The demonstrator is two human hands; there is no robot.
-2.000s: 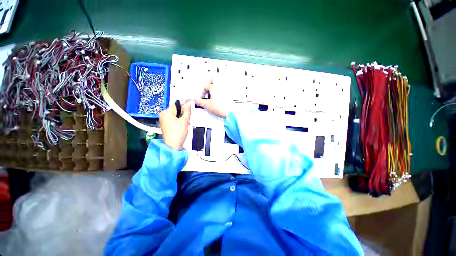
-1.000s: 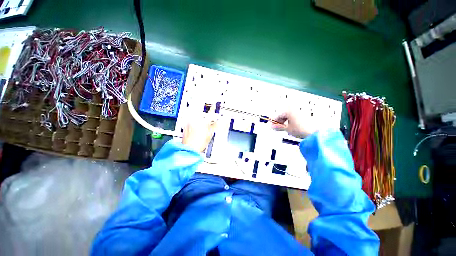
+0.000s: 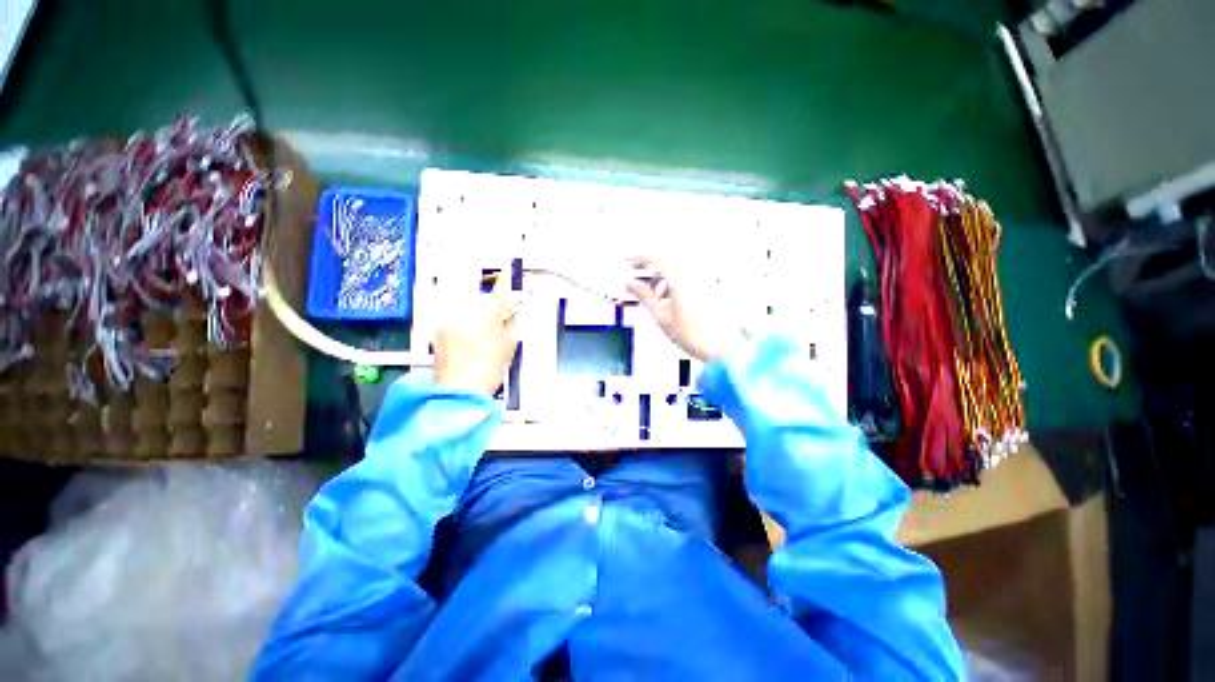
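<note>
The white chassis panel (image 3: 786,267) lies in front of me, with dark slots and a large square hole left of its middle. A thin dark-reddish wire lead (image 3: 576,281) runs across its upper middle. My left hand (image 3: 476,346) is over the panel's left part, fingertips at the lead's left end by two dark slots; whether they grip anything is unclear. My right hand (image 3: 670,309) is above the panel's middle, finger and thumb together at the lead's right end, seemingly pinching it. A small dark spot shows between these fingertips.
A blue parts bin (image 3: 363,253) with silvery bits is left of the panel, beside a pale curved strip (image 3: 313,333). Tangled harnesses (image 3: 133,240) lie on a divided cardboard tray (image 3: 200,400) at far left. Red (image 3: 913,333) and yellow-black (image 3: 979,320) harnesses are at right. A carton (image 3: 1013,573) stands lower right.
My right hand moved from the panel's left part to its right, then back to the middle. My left hand stayed at the left part. The dark piece it held at first no longer shows there.
</note>
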